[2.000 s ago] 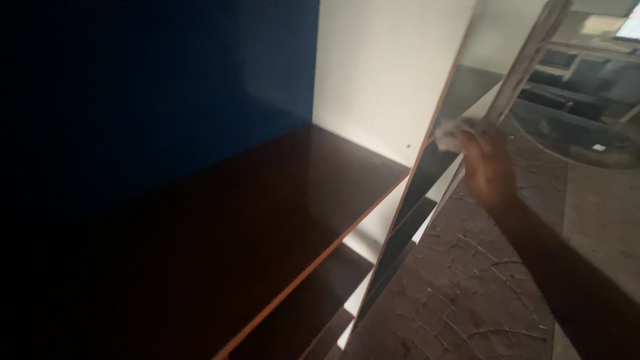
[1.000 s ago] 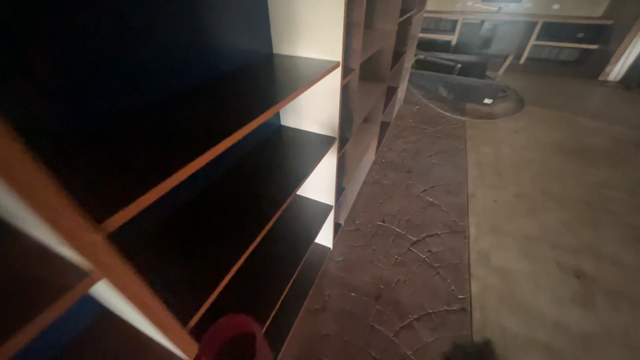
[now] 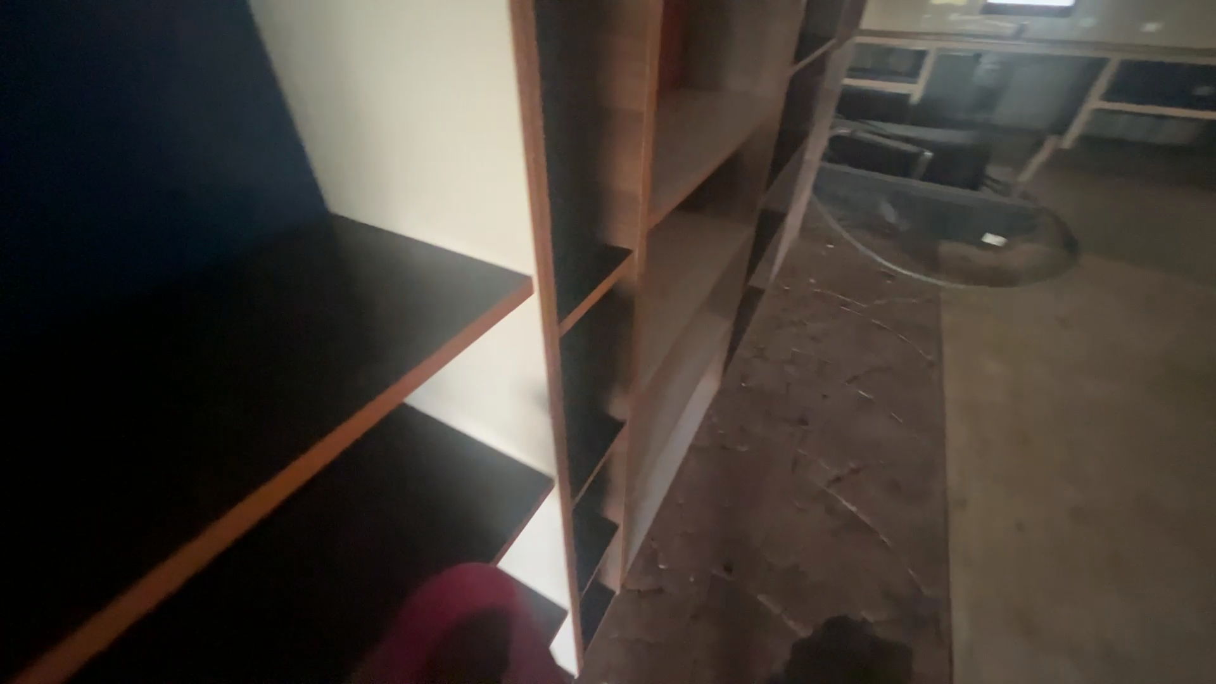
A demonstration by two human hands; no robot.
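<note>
Neither of my hands shows clearly enough to make out in the head view. A pink rounded thing with a dark middle point(image 3: 465, 608) is at the bottom edge, in front of the lower shelves; what it is cannot be told. To its right, at the same edge, is a dark blurred shape point(image 3: 845, 654), also unclear. A dark shelf board point(image 3: 408, 275) with an orange-brown front edge meets a white upright panel point(image 3: 418, 133). Below it lies another dark shelf point(image 3: 427, 484). The cabinet's back panel point(image 3: 142, 123) is dark blue.
More shelving bays point(image 3: 703, 142) run on beyond the upright. A brown patterned floor strip point(image 3: 817, 475) lies beside them, next to a lighter floor point(image 3: 1073, 456). Farther off are a round-edged glass sheet point(image 3: 950, 237) and a long counter point(image 3: 1026, 47) with compartments.
Two seconds ago a hand held a pale cloth-like thing against the edge of an upright panel; that hand is out of sight now. The view has shifted considerably.
</note>
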